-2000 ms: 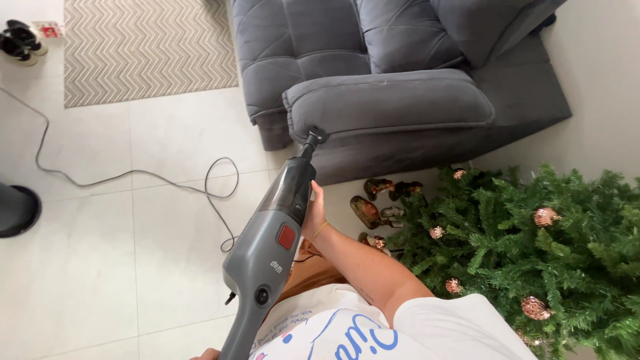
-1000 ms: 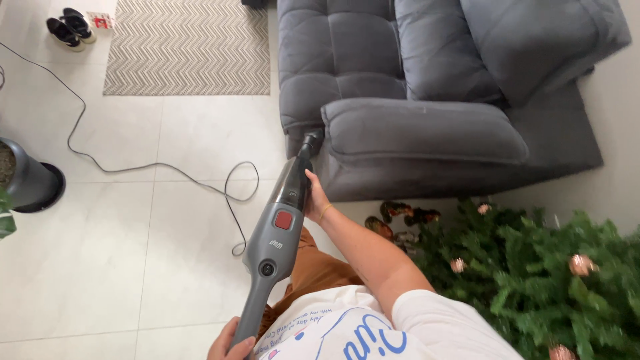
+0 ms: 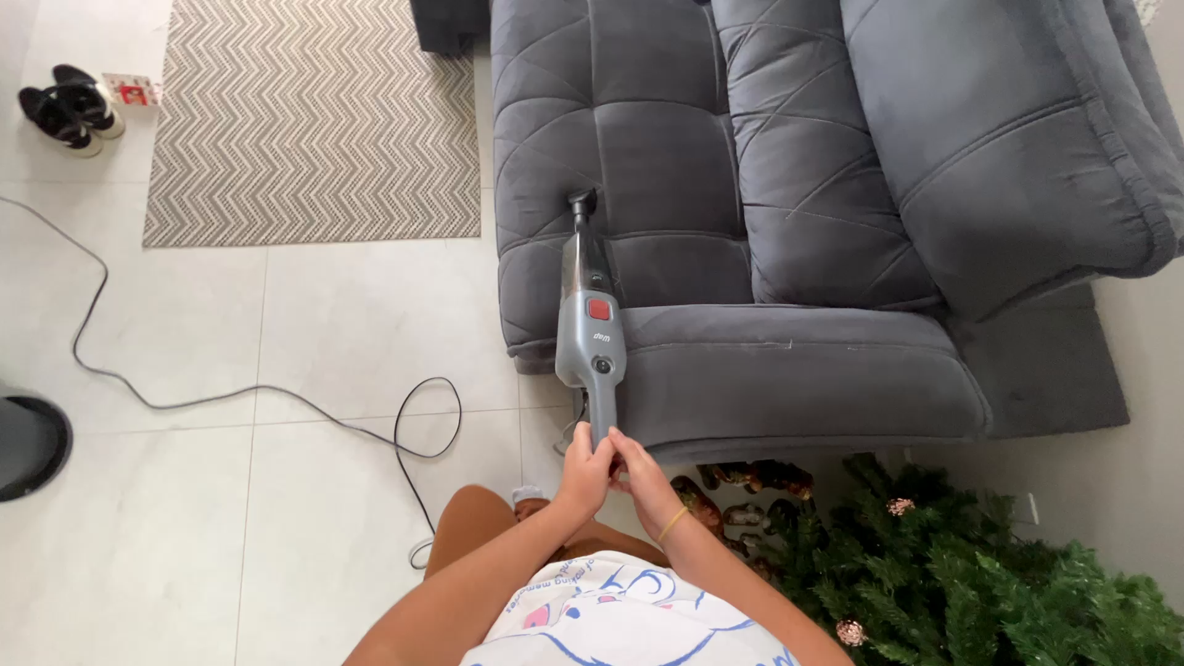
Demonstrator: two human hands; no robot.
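A grey handheld vacuum cleaner (image 3: 592,342) with a red button and a clear dark dust cup points away from me. Its black nozzle (image 3: 582,200) rests on the tufted seat of a dark grey sofa (image 3: 657,176). My left hand (image 3: 585,474) is closed around the lower end of the vacuum's handle. Against the same handle end, my right hand (image 3: 642,474), with a yellow band at the wrist, grips from the other side, its fingers partly hidden. The sofa's padded arm (image 3: 795,379) lies right of the vacuum body.
A black cord (image 3: 324,412) loops over the tiled floor. A zigzag rug (image 3: 314,120), dark shoes (image 3: 72,109) and a dark round container (image 3: 28,449) are at left. Below the sofa arm stand figurines (image 3: 745,513) and a green artificial tree (image 3: 925,573) with copper-coloured ornaments.
The nozzle has moved from the front corner by the sofa arm onto the seat. My right hand has gone from the front part of the vacuum back to its handle, beside my left hand.
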